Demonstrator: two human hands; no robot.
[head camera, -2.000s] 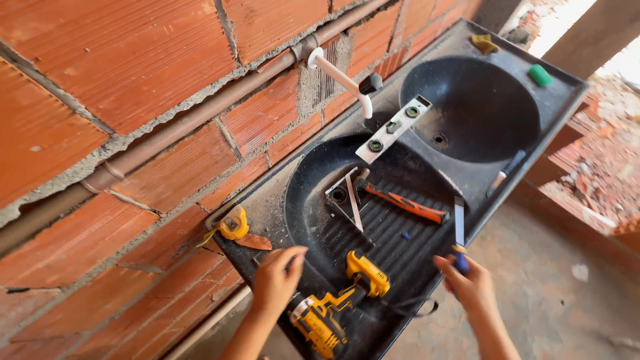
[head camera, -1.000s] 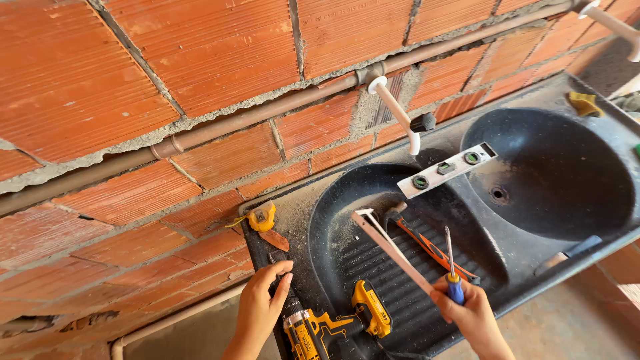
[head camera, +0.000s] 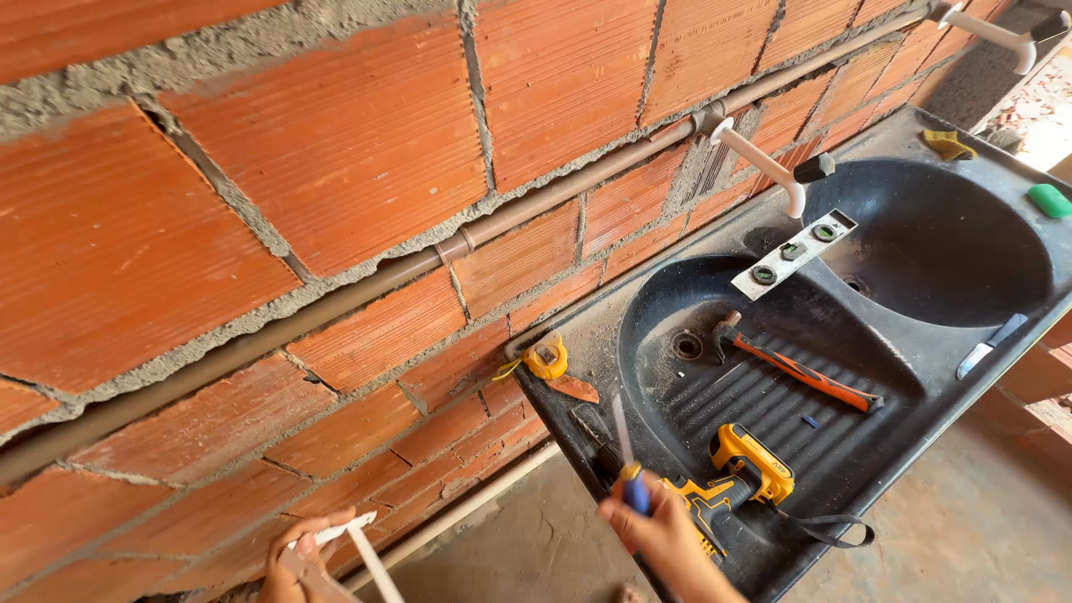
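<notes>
My left hand (head camera: 293, 561), at the bottom edge, grips a white metal bracket (head camera: 335, 529), partly out of frame. In my right hand (head camera: 657, 523) is a screwdriver with a blue and yellow handle (head camera: 636, 490), its shaft pointing up, over the near end of a black double sink (head camera: 900, 356). Partly behind that hand lies a yellow and black cordless drill (head camera: 758, 461). A claw hammer with an orange handle (head camera: 800, 371) lies in the ribbed basin. A short spirit level (head camera: 794, 254) rests across the divider. A yellow tape measure (head camera: 546, 356) sits on the sink's left corner.
A brown pipe (head camera: 586, 177) runs along the hollow-brick wall (head camera: 327, 142), with white plastic taps (head camera: 758, 155) sticking out over the sink. A knife (head camera: 991, 346) lies on the front rim. At the far end are a green item (head camera: 1049, 201) and a yellow cloth (head camera: 948, 145).
The bracket lay in the ribbed basin, then was in my right hand with the screwdriver; now my left hand holds it, further left, by the wall. The view has turned toward the wall.
</notes>
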